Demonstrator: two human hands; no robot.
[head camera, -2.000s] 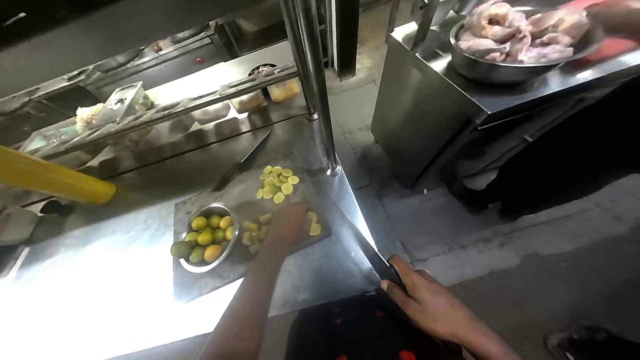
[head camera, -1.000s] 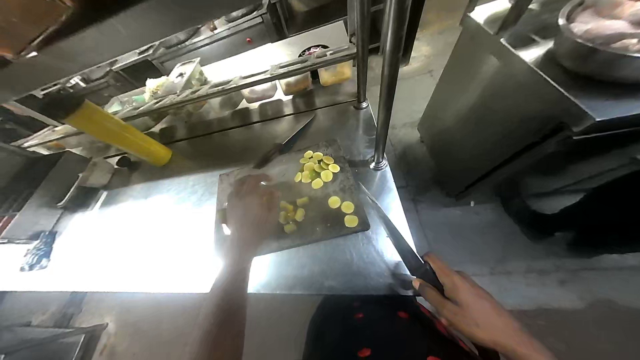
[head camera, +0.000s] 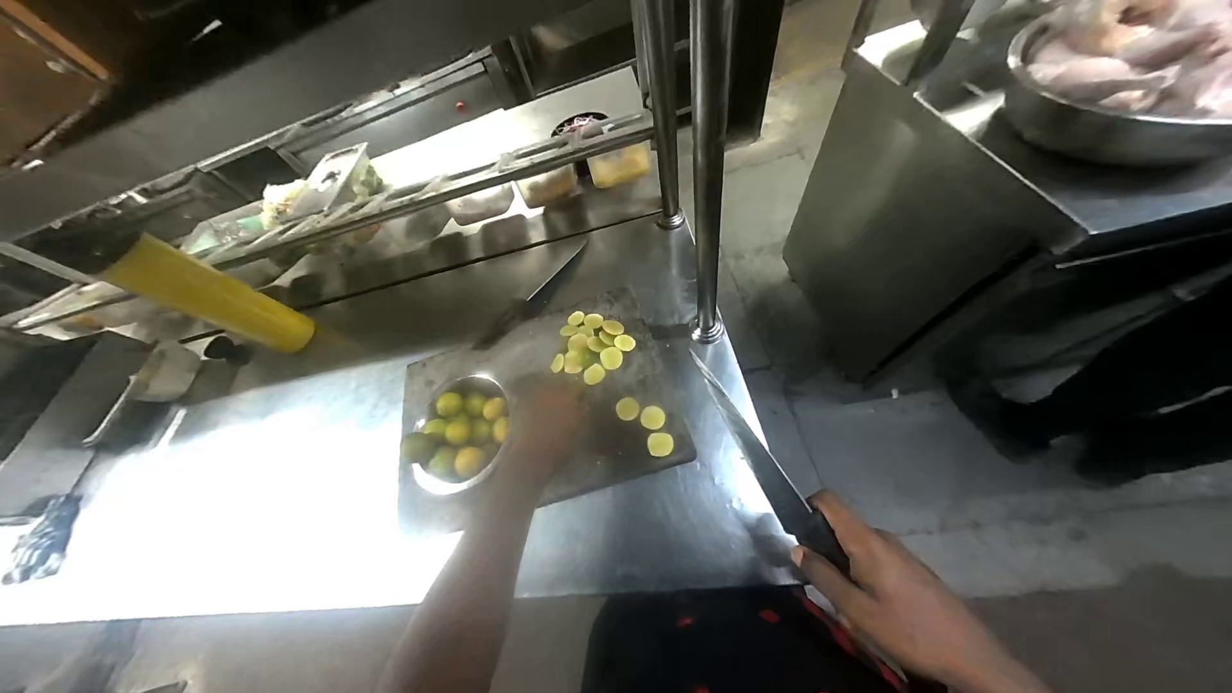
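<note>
My right hand (head camera: 881, 587) grips the black handle of a kitchen knife (head camera: 756, 448), its blade over the counter's right edge. Over the dark cutting board (head camera: 587, 462) is my left hand (head camera: 553, 423), blurred, just right of a metal bowl (head camera: 446, 486) of whole green and yellow limes (head camera: 458, 430); whether its fingers hold anything cannot be seen. A cluster of halved limes (head camera: 595, 344) lies at the back of the board, and several cut pieces (head camera: 653, 418) rest near its right corner. Another knife (head camera: 556, 276) lies behind, its handle at the board's back edge.
Steel posts (head camera: 708, 192) rise at the counter's right end. A yellow cylinder (head camera: 217, 294) leans at the left. Food containers (head camera: 547, 185) stand behind a rail. Across the floor, a steel table (head camera: 905, 192) bears a bowl of raw chicken (head camera: 1107, 135); a person's dark-clothed leg (head camera: 1107, 414) is below.
My left hand has moved right from over the bowl's place, and the bowl shows again. The cut limes that lay beside it in the middle of the board are now out of sight. The knife remains in my right hand.
</note>
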